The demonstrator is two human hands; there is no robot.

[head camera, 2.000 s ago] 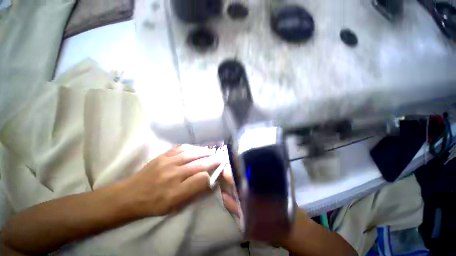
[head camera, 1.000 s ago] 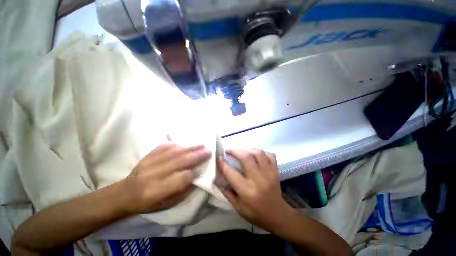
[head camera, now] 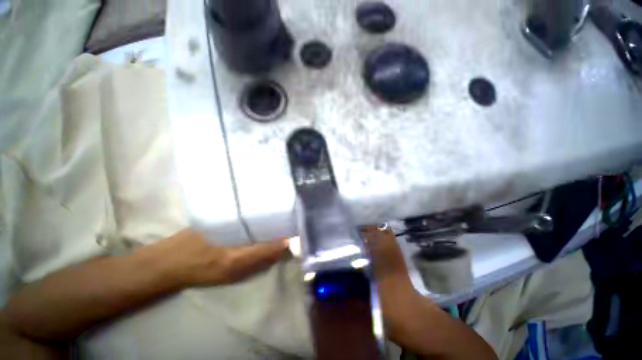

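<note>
The white head of the sewing machine (head camera: 422,133) fills the upper middle of the view and hides the needle area. The shiny metal guard (head camera: 334,239) juts from its front. Cream cloth (head camera: 141,158) lies in folds at the left and runs under my left forearm towards the front. My left hand (head camera: 229,261) lies on the cloth, its fingers pointing right, with the fingertips at the machine head and guard; whether it grips the cloth cannot be told. My right hand (head camera: 380,246) is mostly hidden behind the guard and head; only its edge and the wrist show.
A round pale knob (head camera: 445,268) sticks out below the head. A black phone-like slab (head camera: 563,218) lies on the table at the right, beside dark green loops (head camera: 621,200). More cream cloth (head camera: 542,295) and a blue-and-white item (head camera: 536,341) are below the table edge.
The view has tilted so that the machine head's top now covers the needle area, seen a second ago. My right hand, then visible pinching the cloth, is now mostly hidden. My left hand's fingers are now partly covered.
</note>
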